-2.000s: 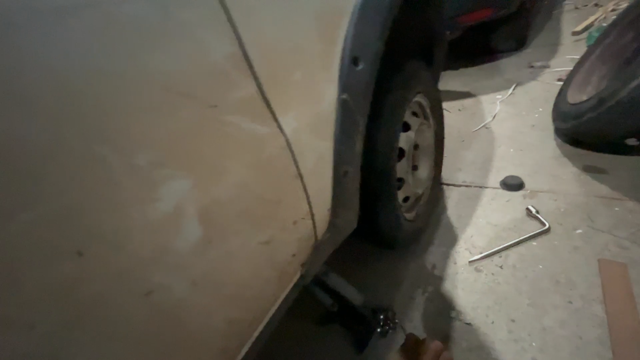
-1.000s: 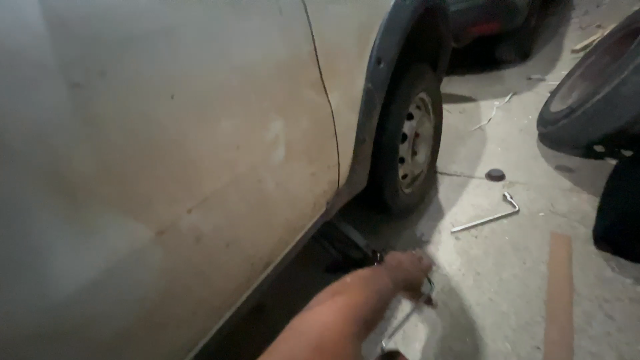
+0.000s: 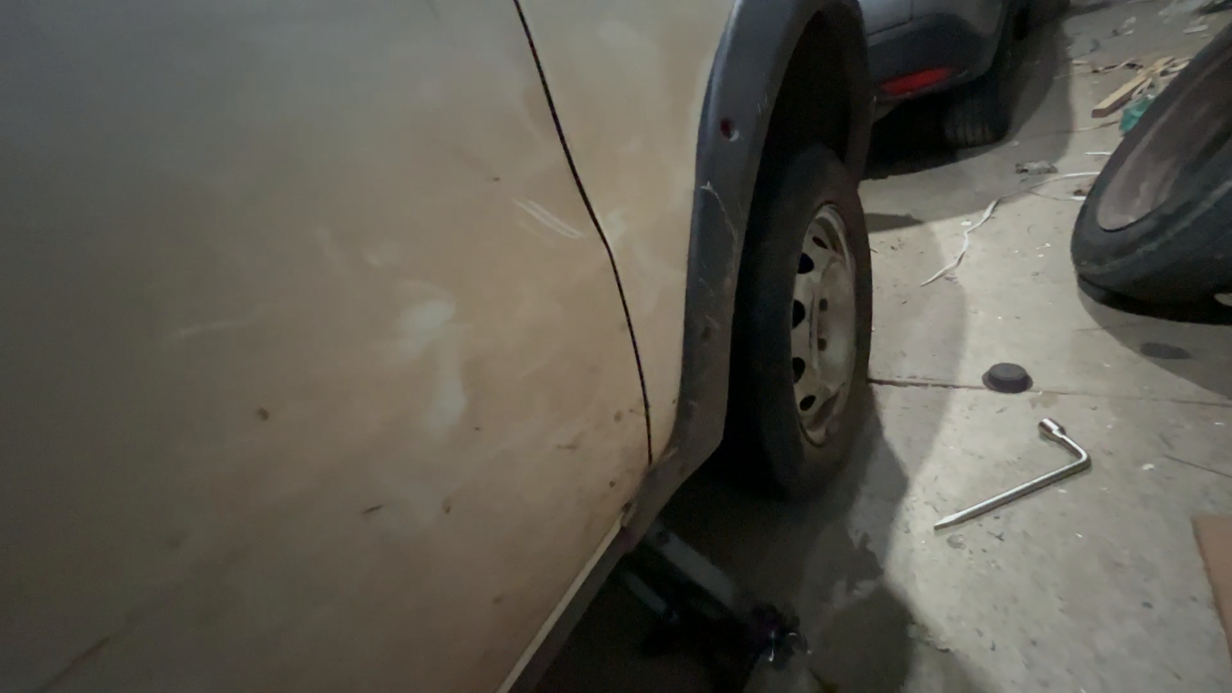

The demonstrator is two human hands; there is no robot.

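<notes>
Neither of my hands shows clearly in the head view. A scissor-type car jack [image 3: 703, 587], dark and partly in shadow, stands under the sill of a dirty, light-coloured car [image 3: 385, 337]. Its near end, with a metal joint, lies low in the frame. Behind the door, a wheel with a black tyre and bare steel rim [image 3: 823, 322] sits in the dark-trimmed wheel arch. An L-shaped lug wrench [image 3: 1025, 489] lies on the concrete to the right of this wheel. Beyond the wrench is a small round black cap [image 3: 1007, 377].
A large loose tyre [image 3: 1155, 212] is at the right edge. Flat brown board [image 3: 1215, 553] lies at the lower right. Another car [image 3: 929, 48] stands behind. White cord [image 3: 977, 226] and wood scraps [image 3: 1131, 87] lie on the floor.
A second ago an arm reached to the jack's end with a hand on a metal rod; both have left the view. The lug wrench and cap have stayed put.
</notes>
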